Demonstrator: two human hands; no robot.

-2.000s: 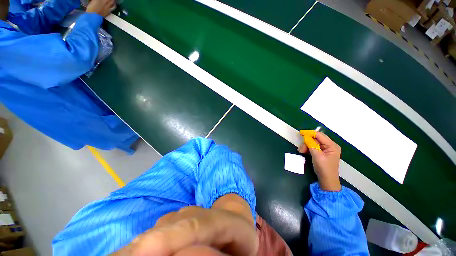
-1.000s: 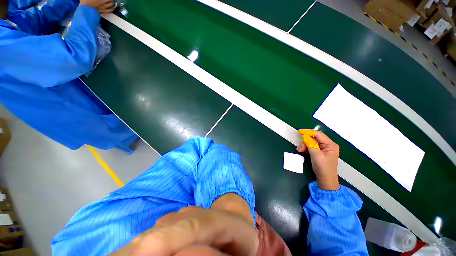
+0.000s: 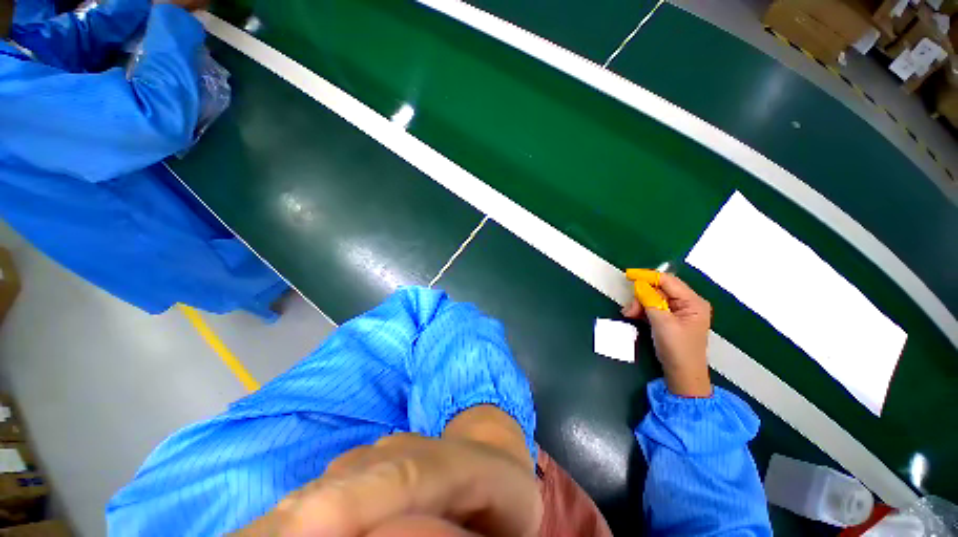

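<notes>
My right hand (image 3: pixel 681 327) rests over the near white rail of the belt, fingers bent and slightly apart. Bright yellow finger covers (image 3: pixel 649 291) sit at two of its fingertips; I see nothing else in it. A small white square wipe (image 3: pixel 615 340) lies flat on the dark green bench, just left of my right hand and not touching it. My left hand (image 3: pixel 415 485) is large and blurred at the bottom, close to the camera; its fingertips are hidden or cut off, so its grip cannot be told.
A long white sheet (image 3: pixel 804 304) lies on the green belt (image 3: pixel 525 168) beyond my right hand. A whitish bottle (image 3: pixel 819 491) lies at the lower right, beside a red-rimmed bin and clear plastic. A person in a blue smock stands at the upper left. Cartons (image 3: pixel 814 37) are at the upper right.
The white sheet has moved right and downward along the belt, away from my right hand. The other person's hand has shifted toward the upper left. My hands have hardly moved.
</notes>
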